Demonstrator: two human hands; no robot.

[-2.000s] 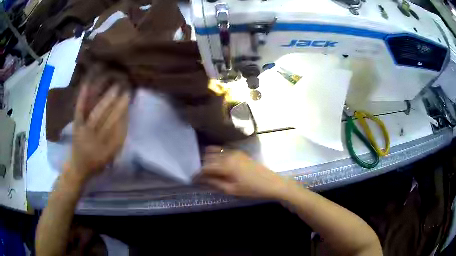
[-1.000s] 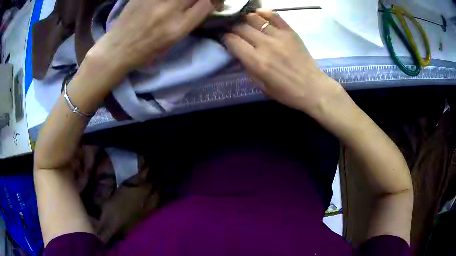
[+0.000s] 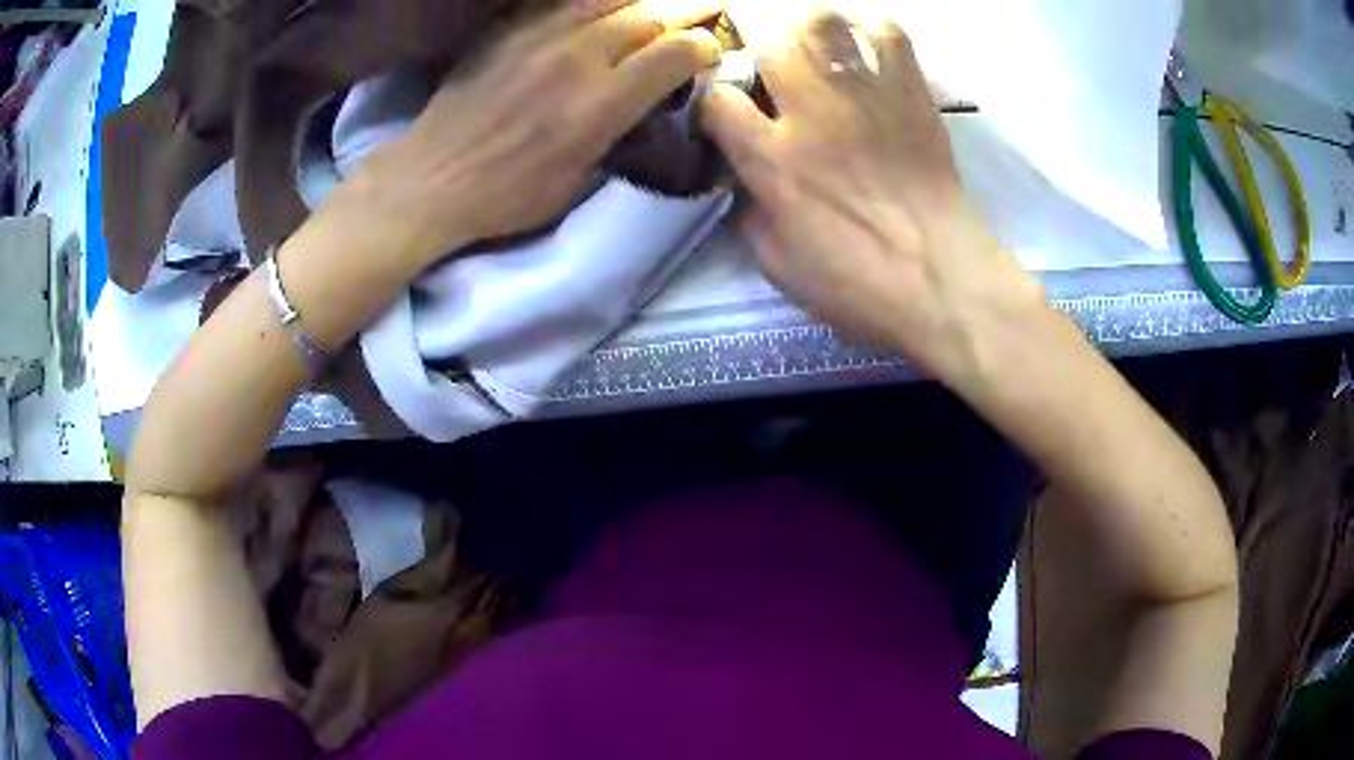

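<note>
Brown fabric with a white to pale lilac lining [image 3: 542, 297] lies bunched on the machine table, its folded edge over the front scale. My left hand [image 3: 535, 119] presses on the cloth, its fingertips at the bright lamp spot at the top of the view. My right hand [image 3: 846, 164] is just right of it, thumb and fingers pinching a small dark brown part [image 3: 676, 153] of the garment. A ring shows on my right hand and a bracelet on my left wrist. The needle and presser foot cannot be made out in the glare.
Green-handled and yellow-handled scissors [image 3: 1230, 215] lie at right beside a white sheet [image 3: 1062, 134]. A scale tape [image 3: 698, 361] runs along the table's front edge. More brown pieces [image 3: 371, 631] hang below left and at right. A blue bag [image 3: 67, 624] is at lower left.
The view has tipped down from the machine head since the first frame. Both hands have come together at the lamp spot, and the lining is now gathered below them. Since the second frame they moved little.
</note>
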